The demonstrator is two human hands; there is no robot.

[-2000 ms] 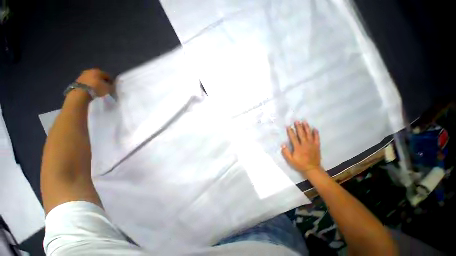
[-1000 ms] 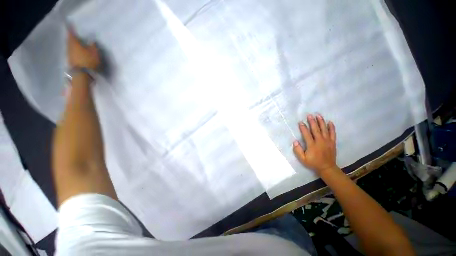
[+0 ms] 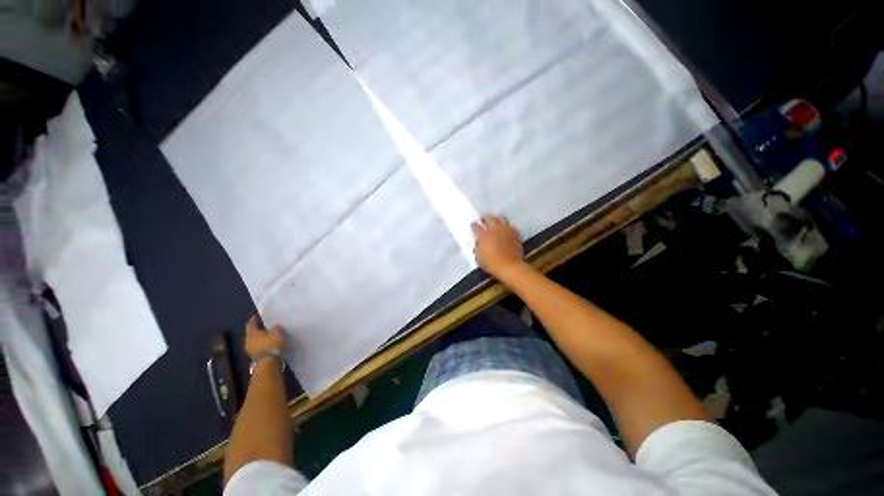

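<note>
A large white paper pattern (image 3: 320, 184) lies nearly flat on dark cloth (image 3: 160, 218). A second large white sheet (image 3: 543, 107) lies beside it on the right, with a bright white wedge (image 3: 424, 167) between them. My left hand (image 3: 264, 339) is at the left pattern's lower left edge, fingers at the paper; its grip cannot be made out. My right hand (image 3: 497, 244) rests at the near end of the bright wedge, close to the table edge, with its fingers on the paper; whether it pinches anything is unclear.
The wooden table edge (image 3: 436, 327) runs nearest my body. A dark weight with a metal handle (image 3: 222, 376) lies left of my left hand. More white sheets (image 3: 92, 271) lie at the far left. The blue-and-white cutter (image 3: 775, 145) is at the right, above a scrap-littered floor.
The left sheet, raised and creased before, now lies nearly flat. My left hand has come down toward the near edge. My right hand has moved left to the wedge. The view has shifted.
</note>
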